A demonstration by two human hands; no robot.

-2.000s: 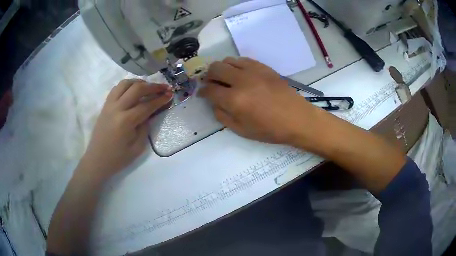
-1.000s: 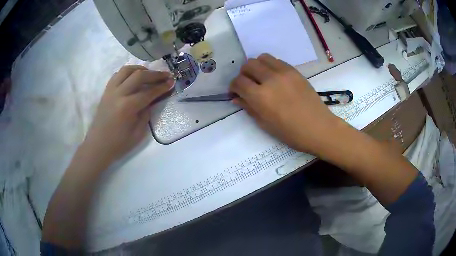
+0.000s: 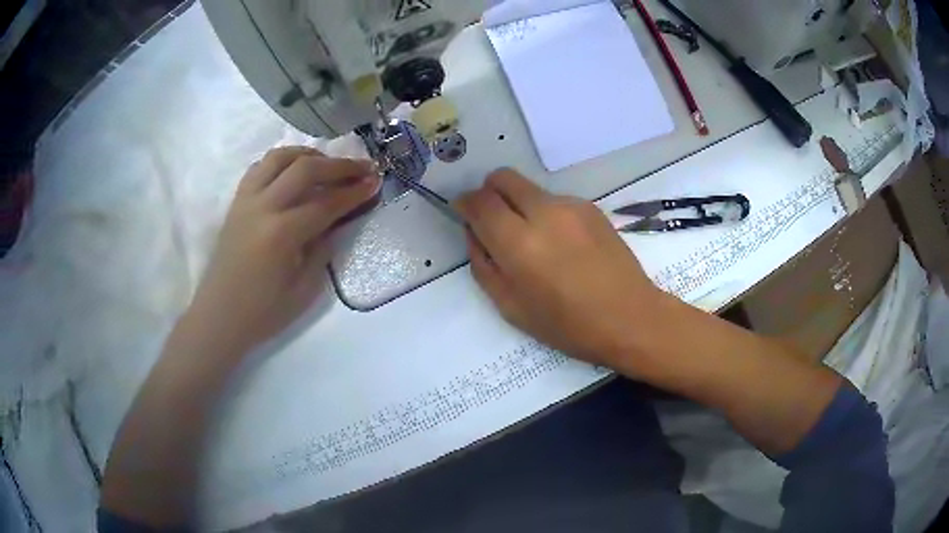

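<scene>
The white sewing machine head (image 3: 312,62) stands at the upper left, with its presser foot and needle (image 3: 383,151) over the shiny needle plate (image 3: 409,151). My left hand (image 3: 286,224) has its fingertips pinched close beside the presser foot, at the edge of the white fabric (image 3: 135,167); what lies between the fingertips is too small to tell. My right hand (image 3: 552,255) holds thin metal tweezers (image 3: 425,191), their tips pointing up and left to the presser foot.
Black thread snips (image 3: 687,213) lie right of my right hand. A white notepad (image 3: 583,83), red pencil (image 3: 676,73) and black-handled screwdriver (image 3: 770,99) lie behind. A small brown tool (image 3: 838,156) is at the right table edge, above a cardboard box (image 3: 817,271).
My right hand first moved back from the needle and took up the tweezers; now their tips have risen to the presser foot. My left hand stays beside the foot. The view shifts slightly.
</scene>
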